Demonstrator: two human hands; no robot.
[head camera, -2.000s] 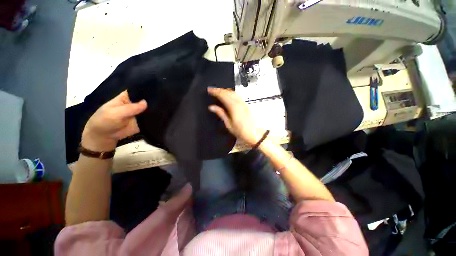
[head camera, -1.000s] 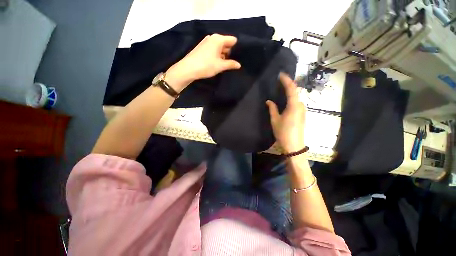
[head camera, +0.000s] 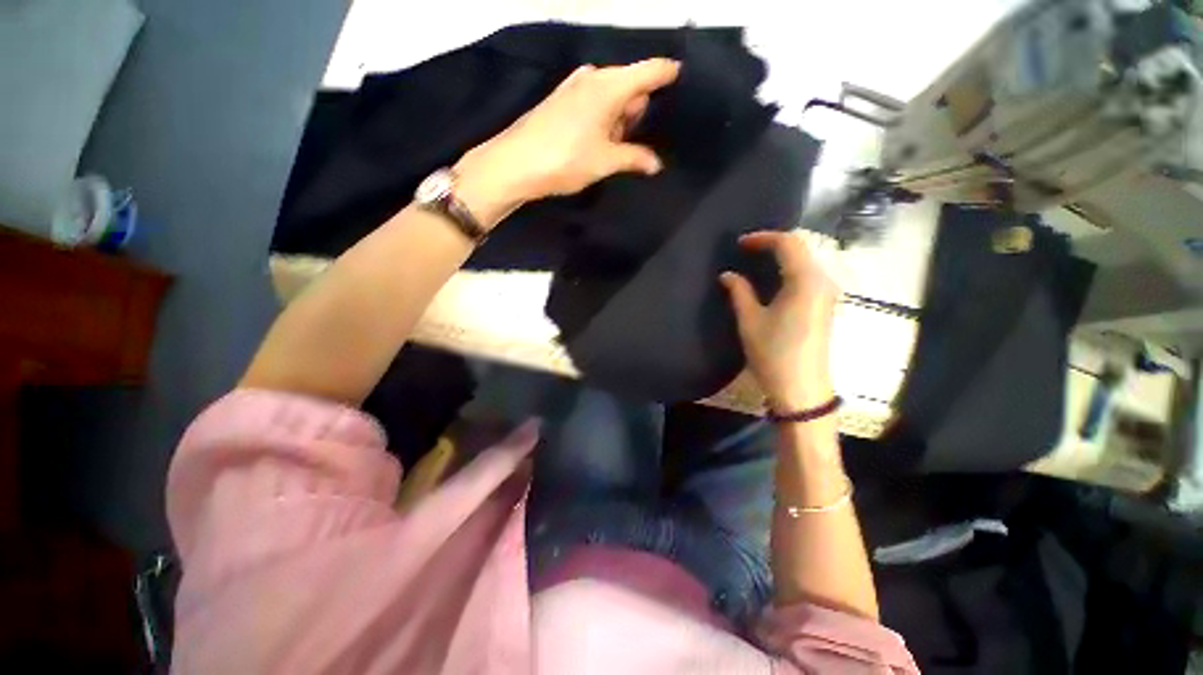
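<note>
A rounded black cut piece (head camera: 673, 310) lies at the table's front edge, its curved end over the edge. It overlaps a larger black garment panel (head camera: 435, 132) that spreads to the left. My left hand (head camera: 594, 132) is on the cloth near its upper edge, thumb and fingers apart; whether it pinches a fold is hard to tell. My right hand (head camera: 785, 310) rests at the right edge of the rounded piece, with thumb and forefinger apart. The presser foot area (head camera: 864, 205) is blurred, just right of the cloth.
The cream sewing machine (head camera: 1055, 119) stands at the upper right. A stack of black cut pieces (head camera: 996, 350) lies right of the needle. Blurred blue snips (head camera: 1098, 406) lie farther right. Dark cloth with a white strip (head camera: 943, 541) is below. A red-brown cabinet (head camera: 79, 330) stands at left.
The view has swung, so the machine now sits farther right. My left hand has moved from the cloth's left part to its upper edge. The rounded piece now lies flatter across the panel.
</note>
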